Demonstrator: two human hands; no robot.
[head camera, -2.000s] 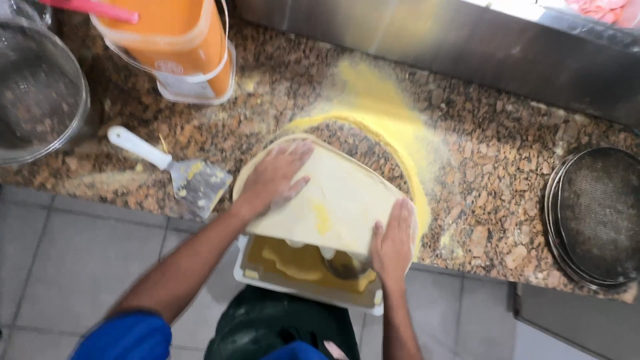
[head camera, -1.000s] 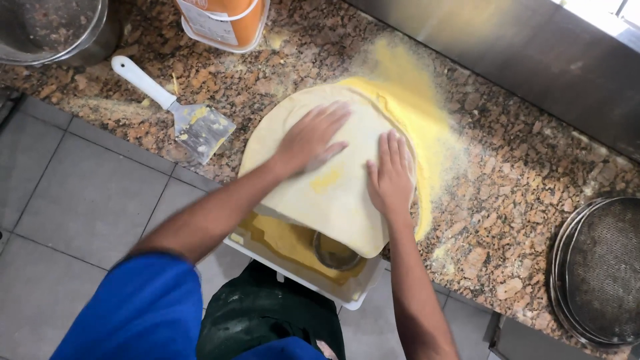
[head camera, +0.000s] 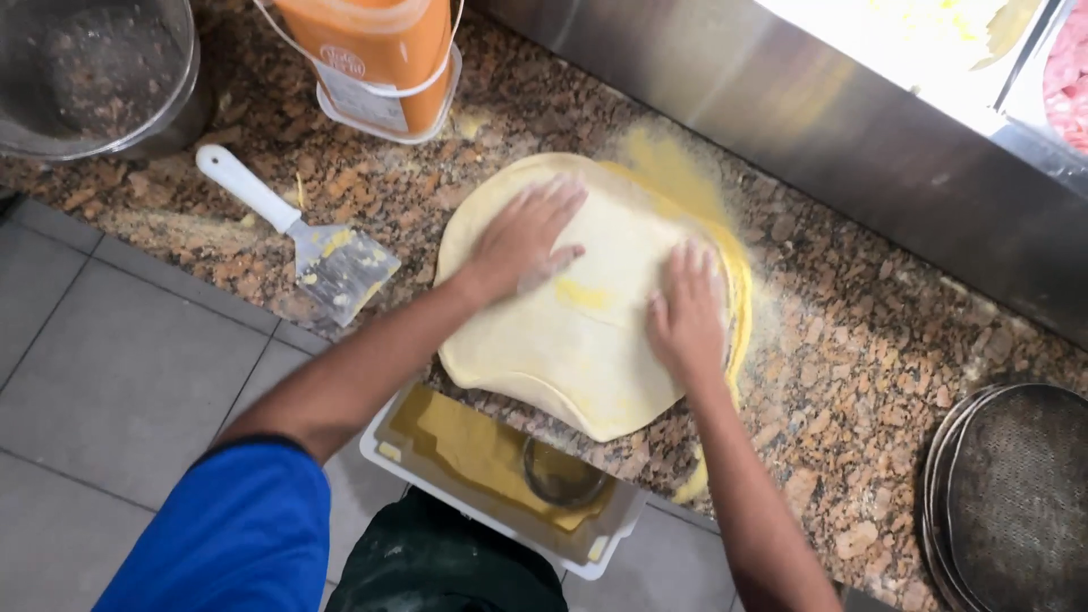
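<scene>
A broad, flattened sheet of dough (head camera: 552, 340) lies on the granite counter, its near edge curved inward. My left hand (head camera: 531, 234) rests on the dough's upper left part, fingers spread. On its right side my right hand (head camera: 690, 314) presses flat near the edge. Neither hand grips anything. Yellow flour (head camera: 680, 183) is scattered behind and to the right of the dough. A scraper with a white handle (head camera: 246, 187) and a metal blade smeared with yellow bits lies to the left.
Below the counter edge, a white tub (head camera: 476, 501) holds yellow flour and a round bowl (head camera: 565, 472). An orange-filled bucket (head camera: 382, 68) and a clear-rimmed container (head camera: 183, 110) stand behind left. Round perforated pans (head camera: 1020, 493) are stacked at right, below a steel wall (head camera: 765, 127).
The dough, which hung over the counter's front edge above the tub, now lies farther back on the counter. Both hands have stayed on it, and more of the tub shows.
</scene>
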